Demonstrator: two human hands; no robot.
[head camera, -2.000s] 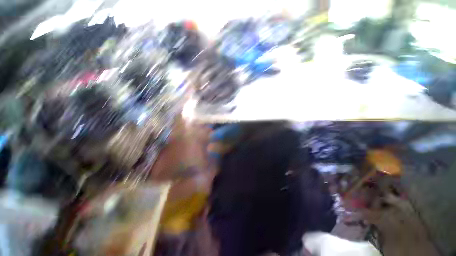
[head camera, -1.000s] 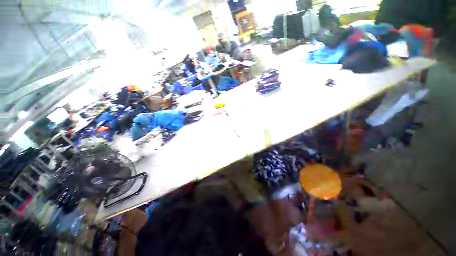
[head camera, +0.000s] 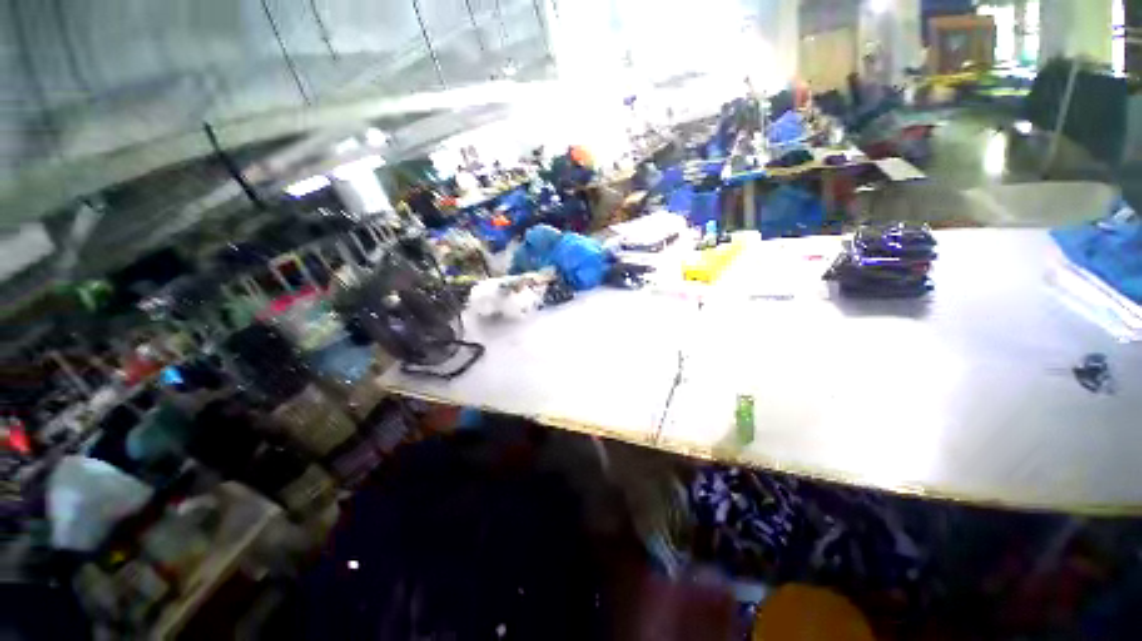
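Note:
Neither of my hands can be made out in the picture. The long white table (head camera: 802, 376) lies across the middle, in front of me. A small green item (head camera: 745, 418) stands near its front edge. A shiny black plastic-wrapped stack (head camera: 884, 263) sits further back on it. A small dark object, perhaps scissors (head camera: 1095, 372), lies at the right. A yellow item (head camera: 713, 262) lies at the back edge. A dark mass (head camera: 463, 551), blurred, fills the bottom centre below the table.
A black fan (head camera: 420, 307) stands at the table's left end. An orange-brown stool seat (head camera: 812, 617) shows at the bottom edge. Patterned dark bundles (head camera: 751, 511) are under the table. Blue cloth (head camera: 1108, 269) lies at the right. Crowded work tables and heaps stretch along the left and back.
The view has turned and levelled out. The table now runs more nearly straight across, the stool has shifted to the bottom edge, and the plastic-wrapped stack appears further right.

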